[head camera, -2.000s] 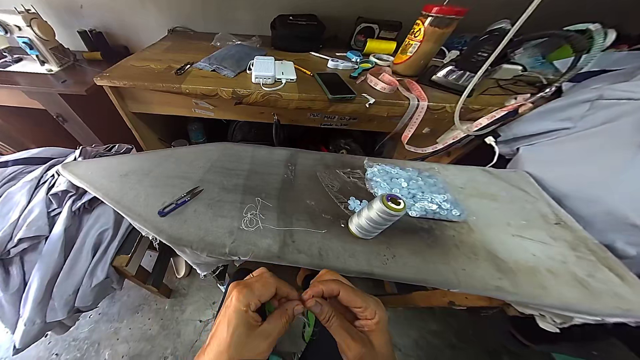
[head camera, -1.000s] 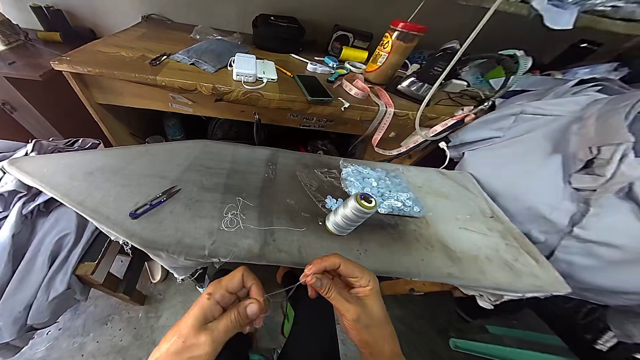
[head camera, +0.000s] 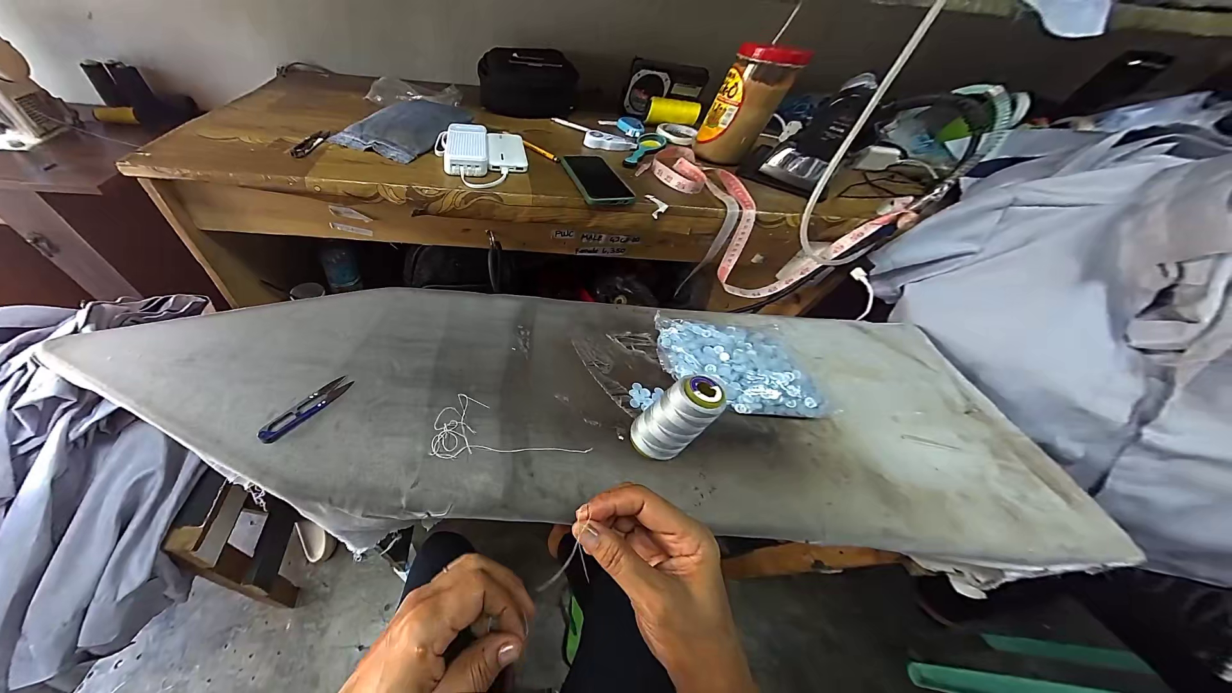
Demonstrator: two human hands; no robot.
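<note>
My right hand (head camera: 654, 568) pinches a thin pale thread (head camera: 568, 563) between thumb and fingertips, just off the near edge of a grey cloth-covered ironing board (head camera: 905, 462). Lower and to the left is my left hand (head camera: 452, 621), fingers curled; whether it holds anything cannot be made out. A cone of silvery-white thread (head camera: 677, 419) leans against a clear bag of light-blue buttons (head camera: 741, 366). Left of the cone lies a loose tangle of white thread (head camera: 452, 433). Farther left rest blue-handled thread snips (head camera: 305, 409).
Behind the board, a wooden table (head camera: 279, 173) holds a phone (head camera: 598, 180), a pink measuring tape (head camera: 741, 231), a red-lidded jar (head camera: 751, 106) and an iron (head camera: 818, 144). Grey garments (head camera: 1088, 269) are heaped at right, more cloth (head camera: 77, 462) at left. A wooden stool (head camera: 231, 549) stands below.
Both hands were together at the fingertips two seconds ago, then apart with thread stretched between them. Now my left hand is lower, and the thread hangs from my right fingertips.
</note>
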